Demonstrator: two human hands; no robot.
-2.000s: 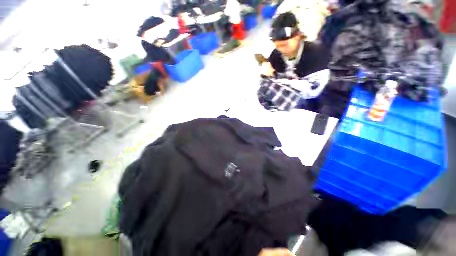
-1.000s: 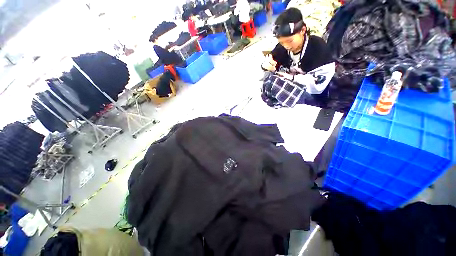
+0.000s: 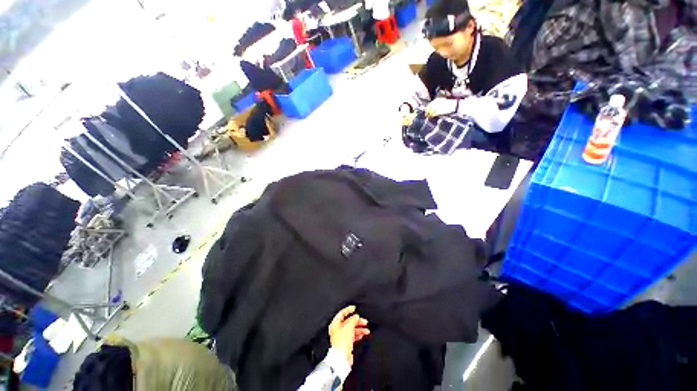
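Note:
A black jacket point(image 3: 306, 229) lies in a wide soft heap over the near part of the white table. It has a small pale mark near its middle. My left hand point(image 3: 348, 331) is bare and comes in from the bottom edge in a pale sleeve. It is at the jacket's lower middle, below the pale mark, with its fingers bent. The hand is small and blurred, and I cannot tell whether it grips the cloth. My right hand is not in view.
A seated person point(image 3: 466, 76) handles a plaid garment point(image 3: 437, 132) across the table point(image 3: 466, 221). A dark phone point(image 3: 501, 172) lies there. A blue crate point(image 3: 596, 221) with a bottle point(image 3: 604, 131) stands right. A khaki sack point(image 3: 179, 368) is lower left. Garment racks point(image 3: 145, 126) stand left.
My left hand has come into view over the jacket. The seated person's hands are now both at the plaid garment. The view has shifted slightly; the jacket keeps about the same shape.

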